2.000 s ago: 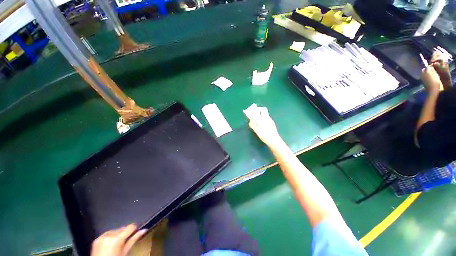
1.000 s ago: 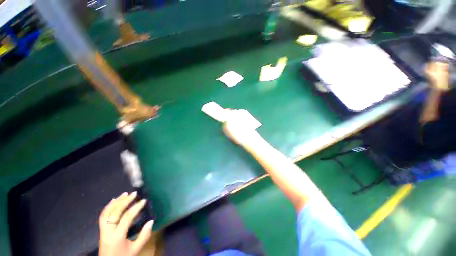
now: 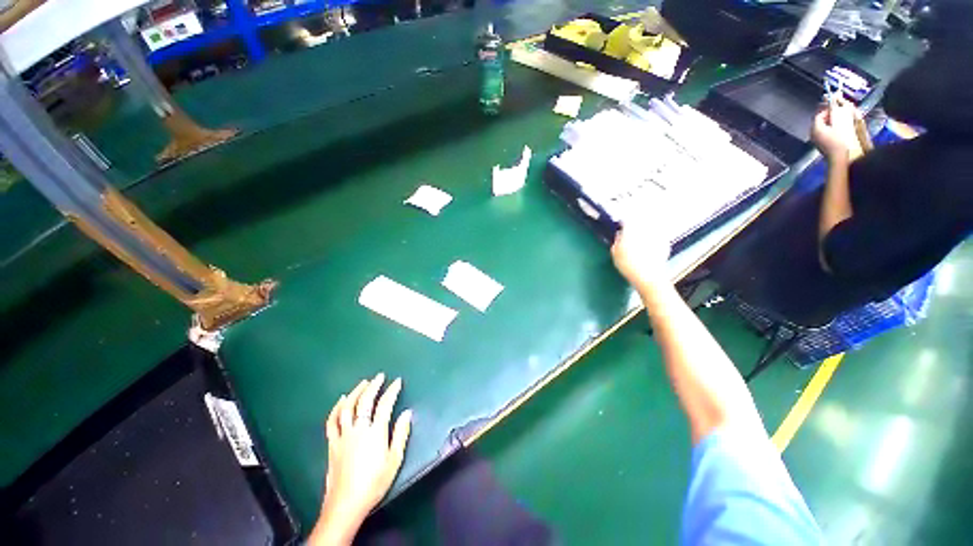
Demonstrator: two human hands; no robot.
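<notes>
A black tray (image 3: pixel 781 171) densely packed with slim white parts (image 3: pixel 667 160) stands on the green bench at the upper right. My right hand (image 3: pixel 642 254) is at its near left corner, fingers at the tray's edge; whether they grip it is hidden. My left hand (image 3: pixel 366 432) is spread over the bench near its front edge, holding nothing. An empty black tray (image 3: pixel 117 459) lies at the lower left, cut off by the picture's edge. Two white sheets lie flat on the bench, a longer one (image 3: pixel 408 307) and a shorter one (image 3: pixel 473 285).
White scraps (image 3: pixel 429 199) and a curled piece (image 3: pixel 511 173) lie behind the sheets. A green bottle (image 3: pixel 491 73) stands at the back. Brown-taped metal posts (image 3: pixel 144 245) rise at left. A person (image 3: pixel 896 203) at right holds white parts over another black tray (image 3: pixel 763 101).
My right hand has left the sheets and moved right to the full tray. My left hand has left the empty tray, which now sits further left. The two sheets lie apart, turned differently.
</notes>
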